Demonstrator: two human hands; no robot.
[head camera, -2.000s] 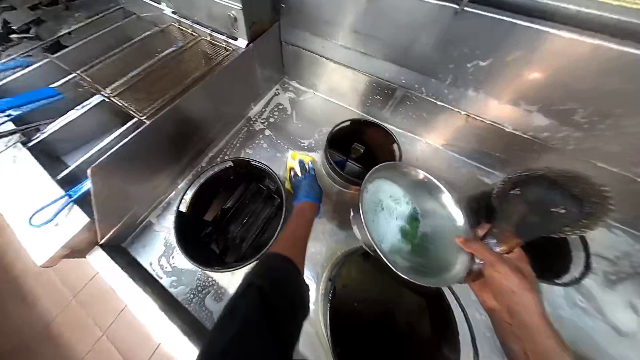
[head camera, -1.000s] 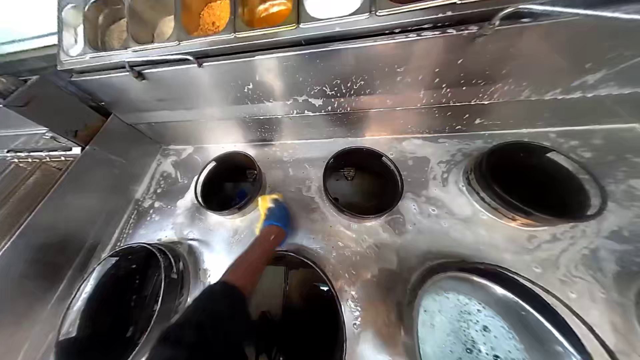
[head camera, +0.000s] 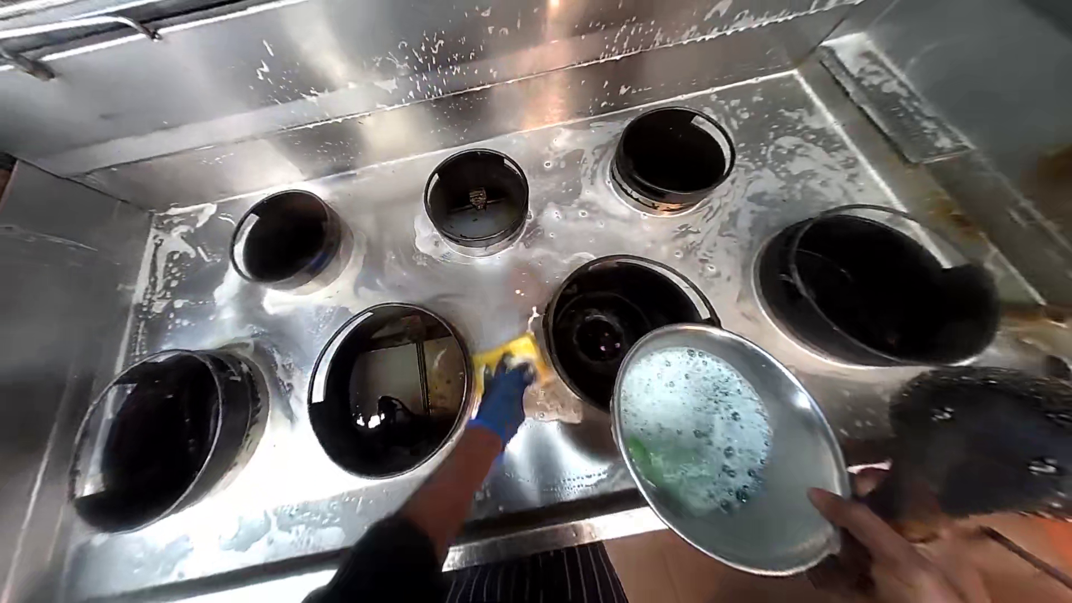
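My left hand (head camera: 505, 397), in a blue glove, presses a yellow sponge or cloth (head camera: 512, 360) on the wet stainless-steel surface (head camera: 502, 293) between two large round dark openings. At the lower right, my bare right hand (head camera: 888, 536) grips the rim of a metal bowl (head camera: 796, 469) of soapy water, with something green under the foam. A dark, blurred round object with a bristly edge (head camera: 980, 444) shows beside the right hand; whether that hand holds it too, I cannot tell.
Several black-rimmed round wells (head camera: 389, 389) rise from the surface, some with dark liquid. A steel backsplash (head camera: 536, 84) with foam spots runs behind. At the left stands a steel side wall (head camera: 67, 276), at the right a ledge (head camera: 896, 100). The front edge (head camera: 553, 532) lies close to me.
The view has swung right. My left hand, with the yellow sponge or cloth, has moved from beside a small back well to between two large front wells. The bowl is again beside it on the right.
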